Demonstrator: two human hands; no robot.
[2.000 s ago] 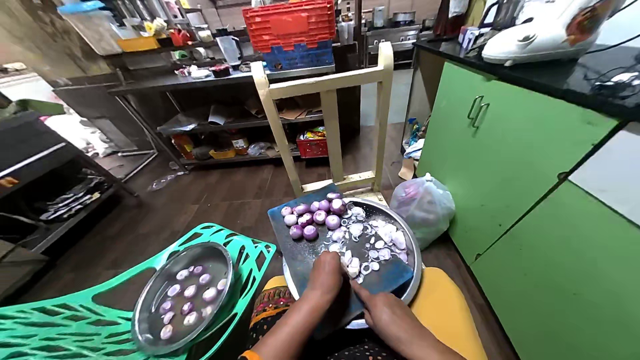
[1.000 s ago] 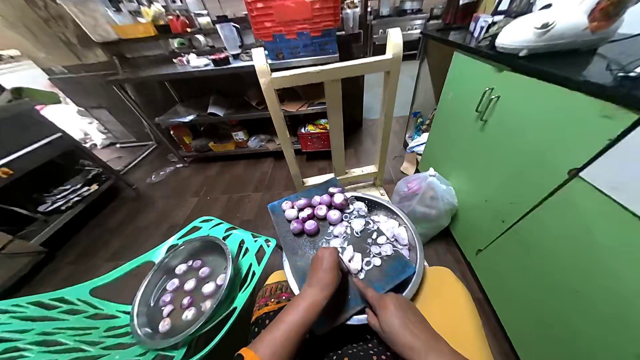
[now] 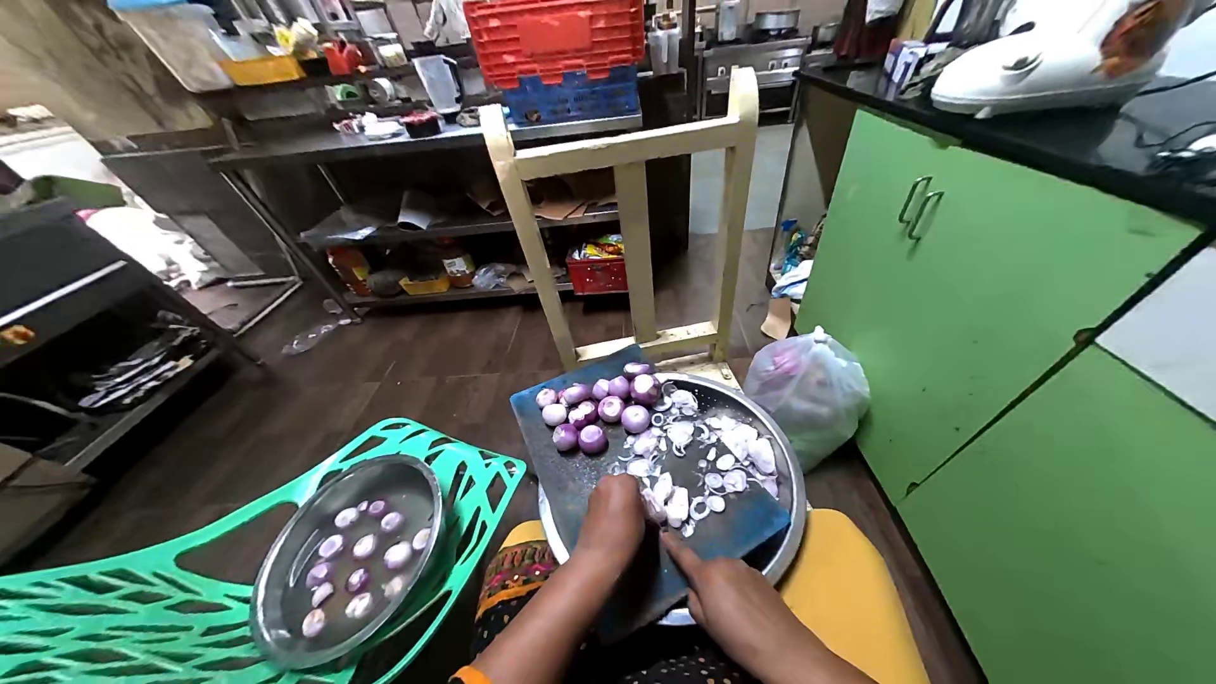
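A dark blue cutting board lies tilted across a round steel basin. Peeled purple onions are grouped on its far left part, and sliced onion rings lie to the right, on the board and in the basin. My left hand is closed over a piece of onion at the board's middle; the piece is mostly hidden by the fingers. My right hand is just right of it, curled around a knife, of which only a little shows between the hands.
A metal bowl with onions in water rests on a green plastic chair at the left. A cream-coloured chair back rises beyond the basin. A filled plastic bag stands at the right by green cabinets. Metal shelves stand behind.
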